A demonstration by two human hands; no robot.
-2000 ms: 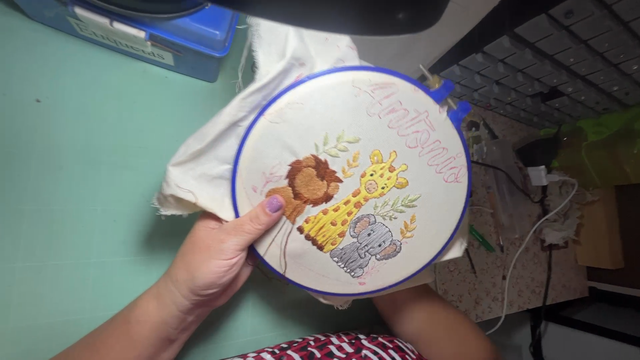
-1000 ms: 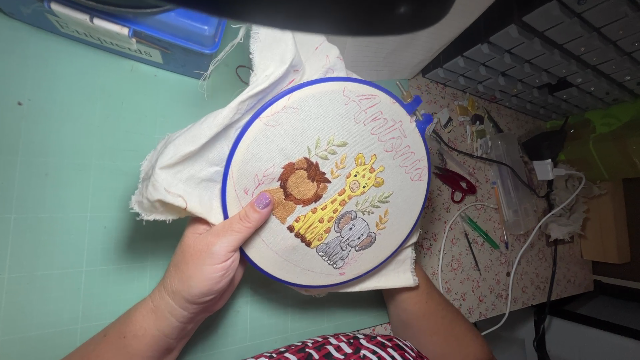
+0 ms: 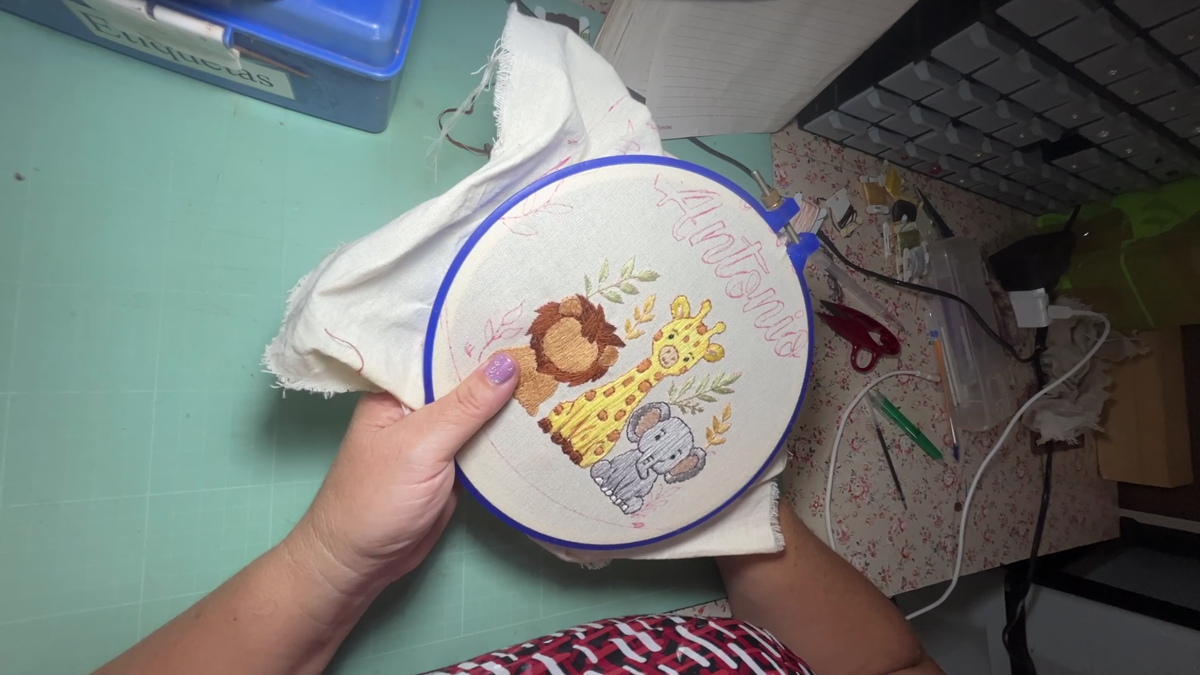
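Note:
My left hand [image 3: 403,469] grips the lower left rim of a blue embroidery hoop [image 3: 438,309], its thumb lying on the cloth in front. Cream cotton fabric [image 3: 581,244] is stretched in the hoop and hangs out behind it with frayed edges. Stitched on it are a brown lion [image 3: 574,342] with a blank face, a yellow giraffe [image 3: 619,394] and a grey elephant [image 3: 656,455], with leafy sprigs around them. Pink drawn lettering curves along the upper right. My right forearm [image 3: 806,591] reaches behind the hoop; the right hand is hidden by hoop and cloth.
A blue plastic box [image 3: 328,84] stands at the top left on a green cutting mat [image 3: 141,328]. At the right are red-handled thread snips [image 3: 861,336], a green pen [image 3: 905,425], a clear plastic case [image 3: 970,328], white and black cables, a lined notebook [image 3: 722,66] and a small-drawer cabinet [image 3: 984,103].
The hoop has tilted and shifted somewhat in view, and the red-handled snips, covered two seconds ago, now show beside it. My left hand keeps its hold on the rim.

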